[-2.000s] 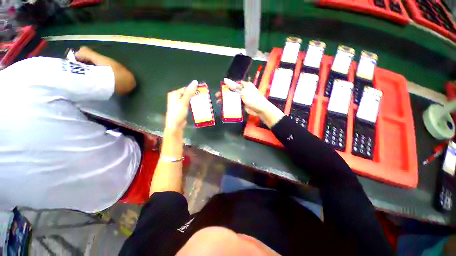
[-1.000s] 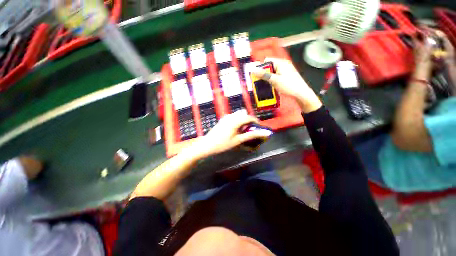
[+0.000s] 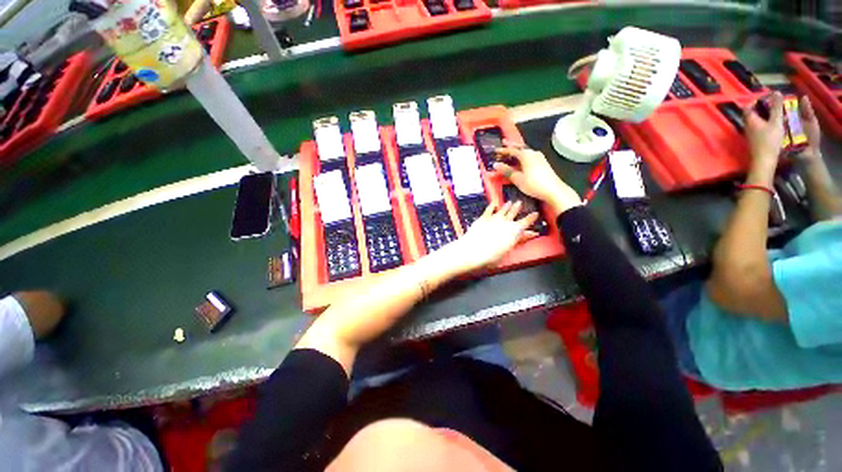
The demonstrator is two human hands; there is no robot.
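Note:
A red-orange phone tray [image 3: 314, 293] holds several open flip phones [image 3: 374, 217] with lit white screens above black keypads. In its rightmost column, a dark flip phone [image 3: 487, 140] lies in the upper pocket. Another dark flip phone [image 3: 528, 205] lies in the lower pocket, partly hidden by my hands. My left hand [image 3: 494, 238] reaches over the lower pocket, fingers apart and touching that phone. My right hand [image 3: 535, 175] is just above it, fingers bent at the lower end of the upper phone; whether it grips anything is unclear.
A smartphone [image 3: 252, 205] and small dark blocks [image 3: 213, 311] lie left of the tray. A desk fan [image 3: 583, 138] and an open set-aside flip phone [image 3: 639, 203] are to the right. A grey post [image 3: 231, 115] carries a printed cup. People sit on both sides; one handles a phone.
The yellow-orange-screened phone in my right hand is no longer seen lifted; dark phones lie in the rightmost pockets. My left hand has moved right from the tray's front edge onto the lower one.

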